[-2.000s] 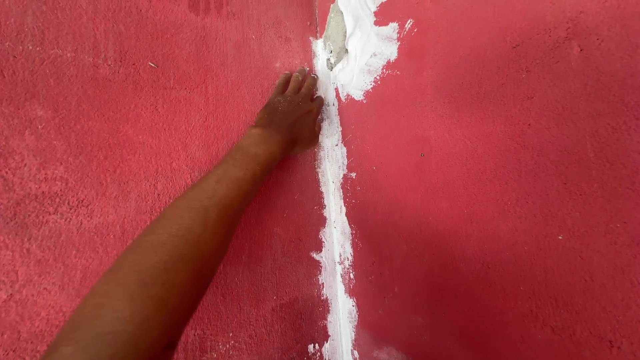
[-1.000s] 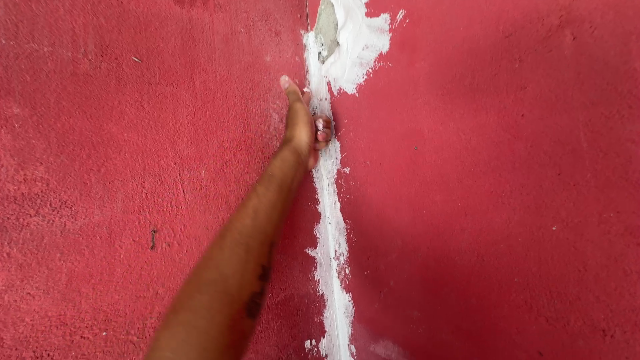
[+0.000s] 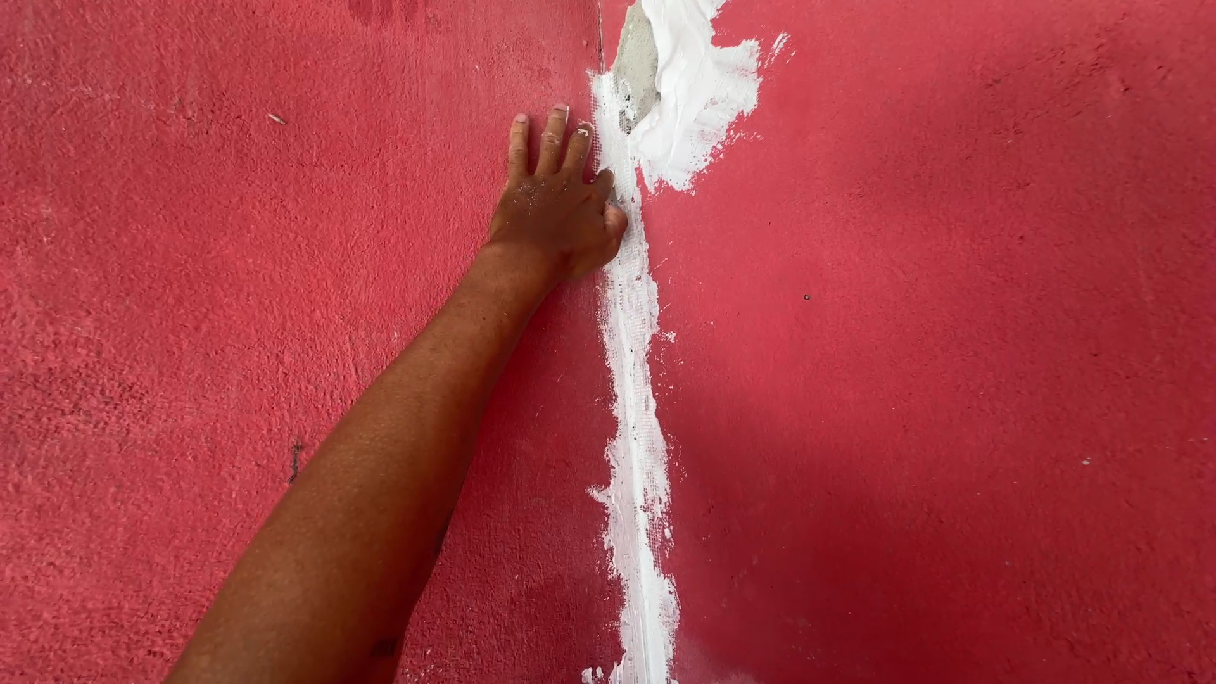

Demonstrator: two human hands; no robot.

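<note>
My left hand point(image 3: 556, 204) lies against the red wall just left of the corner, three fingers spread upward and some white smears on them. Its index finger and thumb reach the white compound strip point(image 3: 632, 380) that runs down the corner. Mesh texture shows along this strip, partly under the compound. At the top, a thicker patch of white compound point(image 3: 708, 90) spreads onto the right wall. Beside that patch, a bare grey spot point(image 3: 638, 62) is exposed. No object can be made out in my left hand. My right hand is out of view.
The rough left wall point(image 3: 237, 237) and the smoother right wall point(image 3: 902, 332), both painted red, meet at the corner. A thin dark crack point(image 3: 599, 33) runs up from the strip's top end. White specks dot the paint near the strip.
My left hand has turned from a sideways pose over the strip, thumb up, to lying with fingers spread on the left wall.
</note>
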